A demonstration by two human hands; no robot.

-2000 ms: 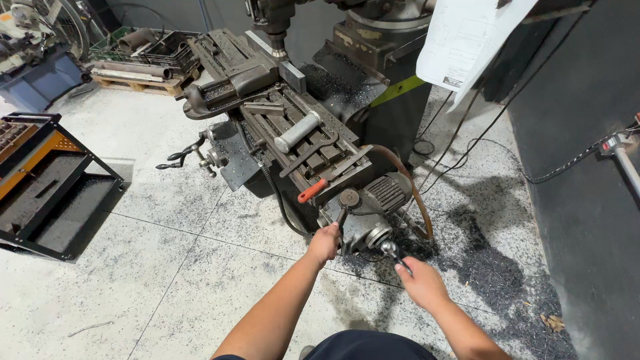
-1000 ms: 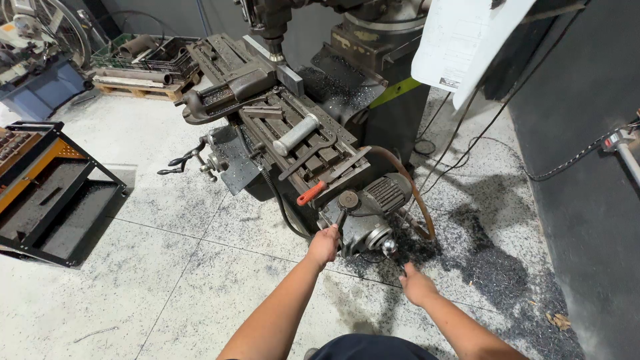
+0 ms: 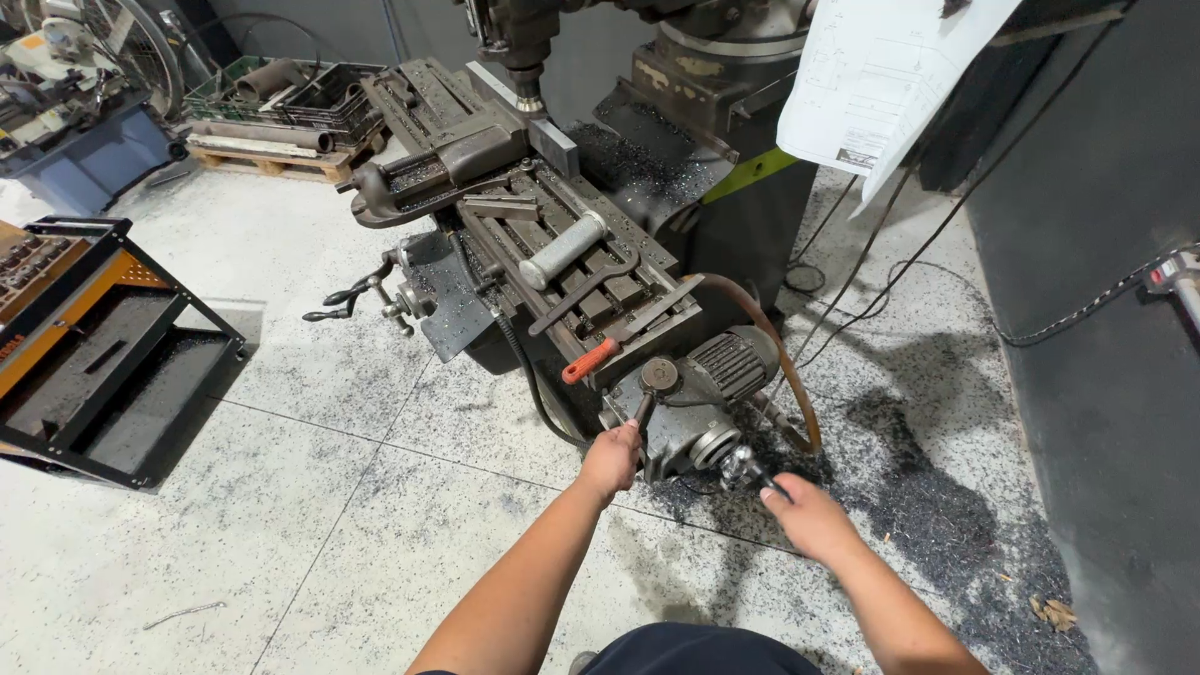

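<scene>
A milling machine table [image 3: 600, 305] stands ahead, with a drive unit and a finned motor [image 3: 736, 364] at its near end. My left hand [image 3: 614, 459] is closed around a dark lever [image 3: 646, 407] below a round knob. My right hand [image 3: 808, 514] grips the black handle [image 3: 771, 482] of the crank at the table's end; its hub looks blurred. On the table lie an orange-handled file [image 3: 591, 360], a curved dark wrench [image 3: 586, 291] and a metal cylinder [image 3: 564, 250]. Farther back, a vise [image 3: 450, 159] and a flat metal bar [image 3: 553, 145] sit under the spindle [image 3: 528, 89].
A black and orange tool cart [image 3: 141, 375] stands left. Crates [image 3: 328, 103] and pipes rest on a pallet behind. Paper sheets [image 3: 858, 84] hang at upper right, above loose cables [image 3: 872, 300]. Dark chips cover parts of the floor, and a wall [image 3: 1087, 234] runs along the right.
My right hand has shifted around with the crank handle, which points in a different direction from before. My left hand has stayed on the lever.
</scene>
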